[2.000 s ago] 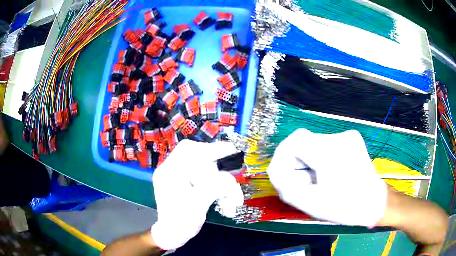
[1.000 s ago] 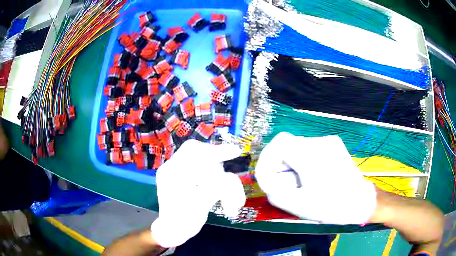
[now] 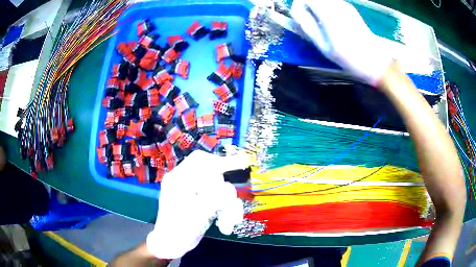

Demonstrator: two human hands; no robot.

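My left hand (image 3: 193, 206), in a white glove, holds a red and black connector housing (image 3: 237, 177) between thumb and fingers, at the lower right corner of the blue parts tray. A few wires, one blue and one black, run right from the housing across the yellow wires (image 3: 313, 172). My right hand (image 3: 334, 36), gloved and blurred, is at the far part of the wire rack, over the blue wires (image 3: 295, 49) and white wires. Its fingertips are near the silvery crimp terminals (image 3: 263, 36). Whether it holds a wire cannot be seen.
The blue tray (image 3: 96, 156) holds many loose housings. Finished harnesses (image 3: 57, 88) lie left of it, more at the far right edge (image 3: 459, 114). Black wires (image 3: 318, 94), green wires (image 3: 323, 138) and red wires (image 3: 339, 216) lie in the rack. A second rack (image 3: 23, 104) is at far left.
My right hand has moved from beside the housing to the far part of the rack, uncovering the yellow and red wires. My left hand still holds the housing. The view has shifted slightly.
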